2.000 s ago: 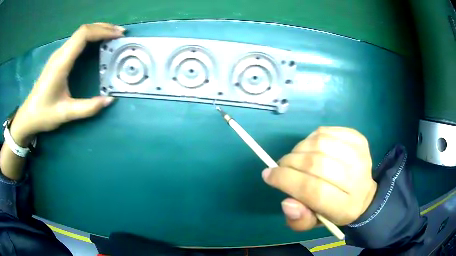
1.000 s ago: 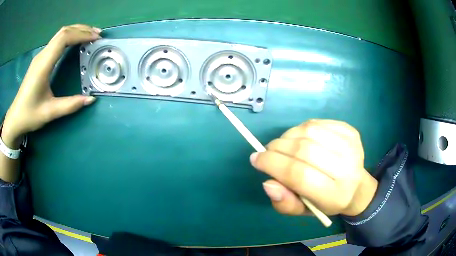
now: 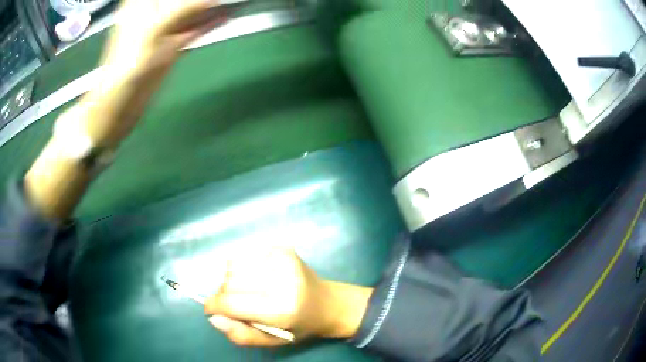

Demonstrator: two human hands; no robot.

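My right hand holds a thin pale brush over the glossy blue-green mat. The brush's dark tip points left, and my fingers cover part of its stick. My left hand is blurred and stretched across the green main belt at the upper left. Its fingers are near the metal rail at the top edge, and I cannot tell whether they hold anything. A metal plate with round recesses lies on the raised side conveyor, partly in shadow.
The side conveyor's silver end bracket borders the mat on the right. A white machine housing with a black handle stands at the upper right. Another ringed plate shows at the far left. Part of a white fan is at the top left.
The view has swung up and right. My left hand has left the plate on the mat and reached forward. That plate no longer shows on the mat. My right hand still holds the brush.
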